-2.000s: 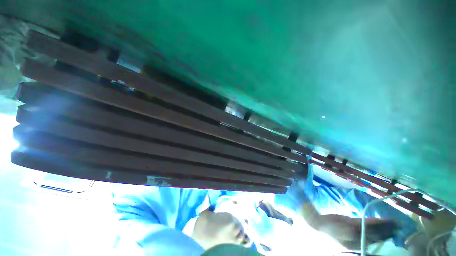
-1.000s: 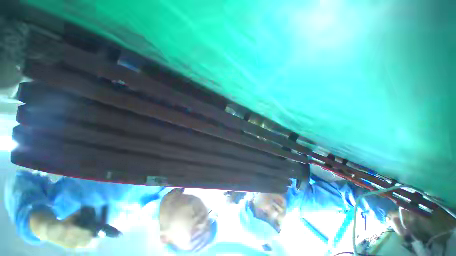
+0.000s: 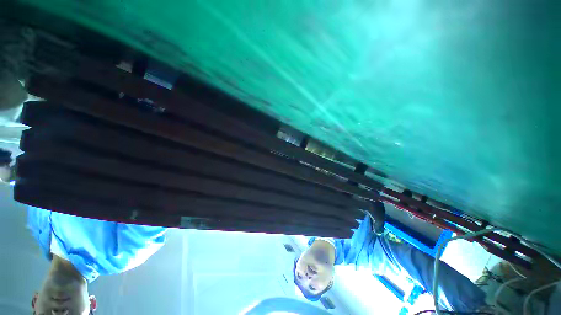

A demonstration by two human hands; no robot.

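The picture is upside down, seen from bench level. A stack of several dark red-brown trays [image 3: 184, 166] fills the left and middle, their long edges running down to the right. The green bench mat [image 3: 393, 80] fills the top. Small pale and black parts [image 3: 161, 76] show in the gaps near the mat; their kind cannot be told. More thin brown trays [image 3: 455, 223] reach towards the lower right. No hand that I can tell as mine is in view.
A person in blue [image 3: 101, 245] is at the lower left, another person [image 3: 317, 271] at the lower middle. A dark, unclear shape [image 3: 376, 215] touches the stack's right end. A pale cable [image 3: 438, 271] loops at the lower right, near a blue frame [image 3: 409, 237].
The trays have stayed in place. The people's positions below them have changed; the hands seen earlier at lower left and lower right no longer show. The light on the mat has dimmed since a second ago.
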